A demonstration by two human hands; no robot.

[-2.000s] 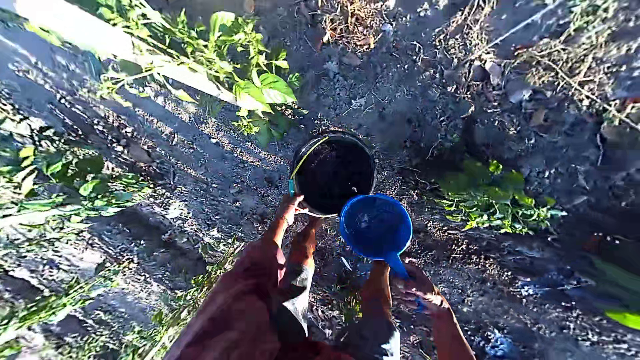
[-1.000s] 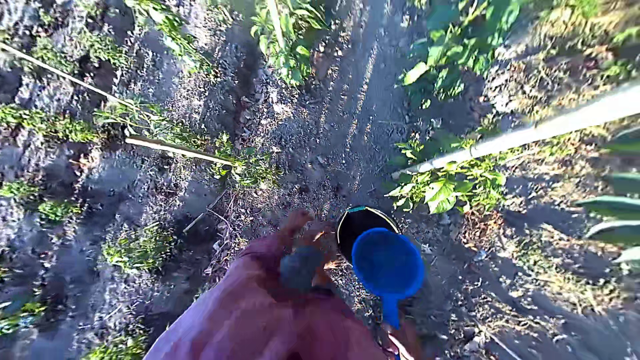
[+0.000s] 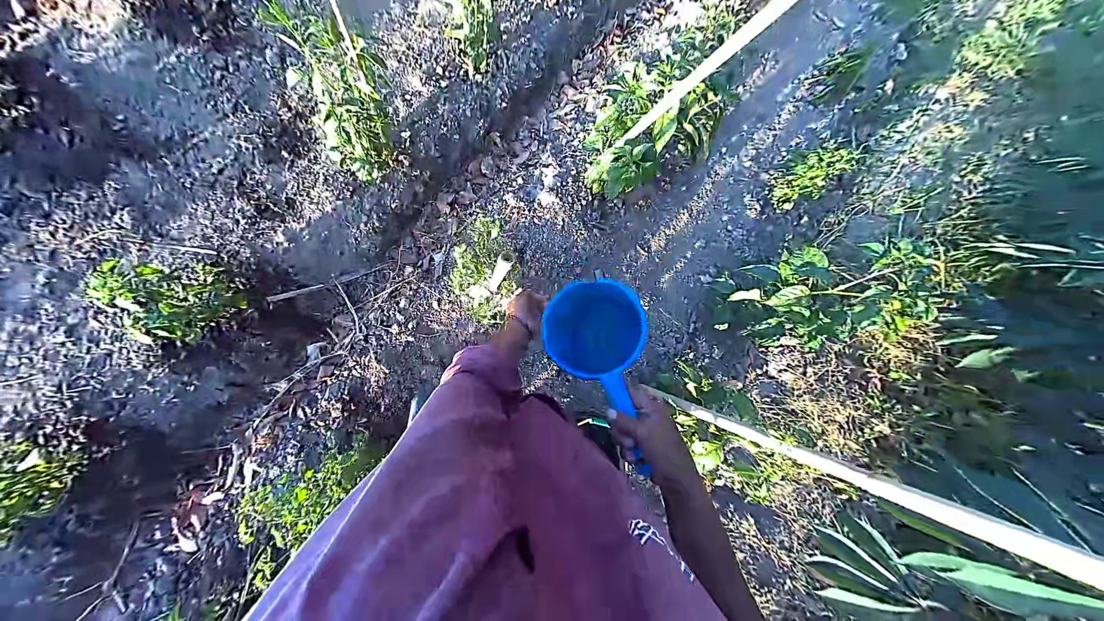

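My right hand [image 3: 651,431] is closed around the handle of a blue plastic dipper [image 3: 595,328], its round bowl turned up toward the camera at the middle of the view. Just left of the bowl is my left hand [image 3: 526,309], partly hidden by the rim; whether it touches the dipper or holds anything, I cannot tell. Close beyond that hand a short pale stake [image 3: 500,271] stands in a small green plant. A dark rounded thing, perhaps the bucket, shows only in part between the shirt and my right hand.
A long pale pole [image 3: 914,504] slants across the lower right, and another [image 3: 711,65] rises over a leafy plant [image 3: 625,168] at the top. Low green plants [image 3: 164,297] grow in the soil on the left. Spiky leaves [image 3: 862,565] stand at the lower right, and dry twigs [image 3: 323,285] lie left of centre.
The view has shifted over the ground. The dark bucket, seen beside the dipper before, is now mostly out of sight. My left hand has left the bucket's rim, where it was two seconds ago.
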